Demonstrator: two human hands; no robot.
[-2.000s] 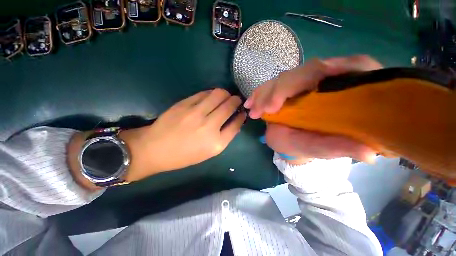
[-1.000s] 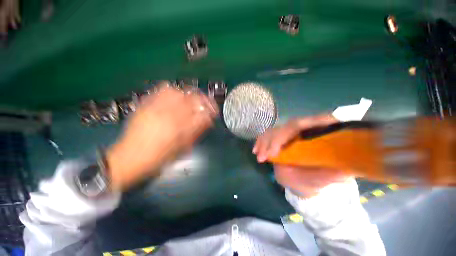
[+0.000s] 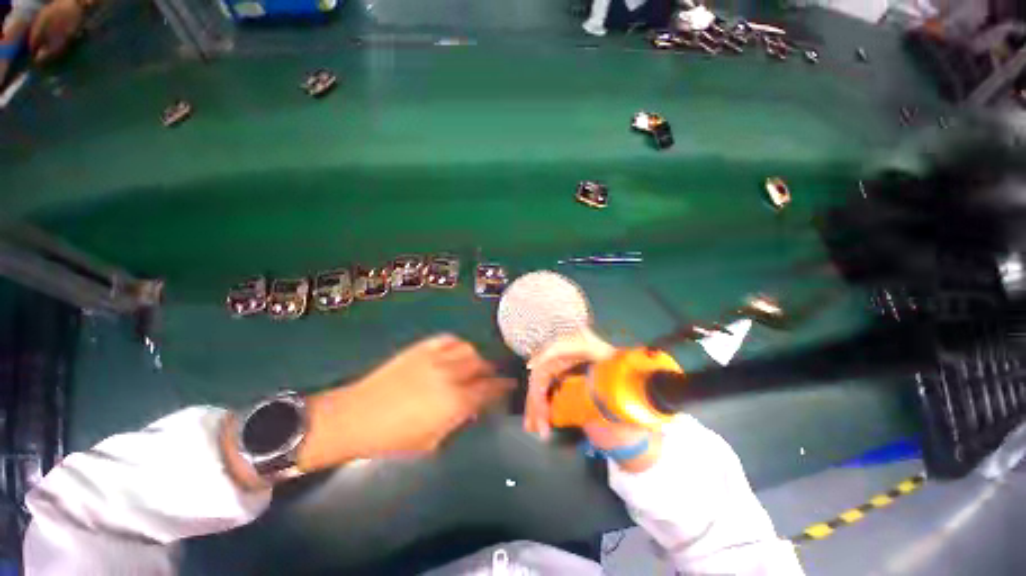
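My right hand (image 3: pixel 555 377) is closed around the orange electric screwdriver (image 3: pixel 630 388), whose black cable end points right. My left hand (image 3: pixel 411 399) is left of it, fingers bent, fingertips close to the right hand. A small dark patch shows between the hands; blur hides whether the left fingers hold a watch case. The round screw tray (image 3: pixel 542 306) lies just beyond my right hand, which covers its near edge. Several open watch cases (image 3: pixel 333 289) stand in a row beyond my left hand, with one separate case (image 3: pixel 491 280) beside the tray.
Tweezers (image 3: pixel 602 260) lie beyond the tray. Loose watch units (image 3: pixel 592 194) are scattered farther back. A white scrap (image 3: pixel 726 340) lies right of the screwdriver. Black ribbed trays (image 3: pixel 979 394) stand at the right edge. Another person's hand (image 3: pixel 53 30) and a blue bin (image 3: pixel 276 8) show at the far left.
The view has widened, showing more of the far belt. My left hand, over the row one second ago, is back near the right hand. The screwdriver now points more away from me.
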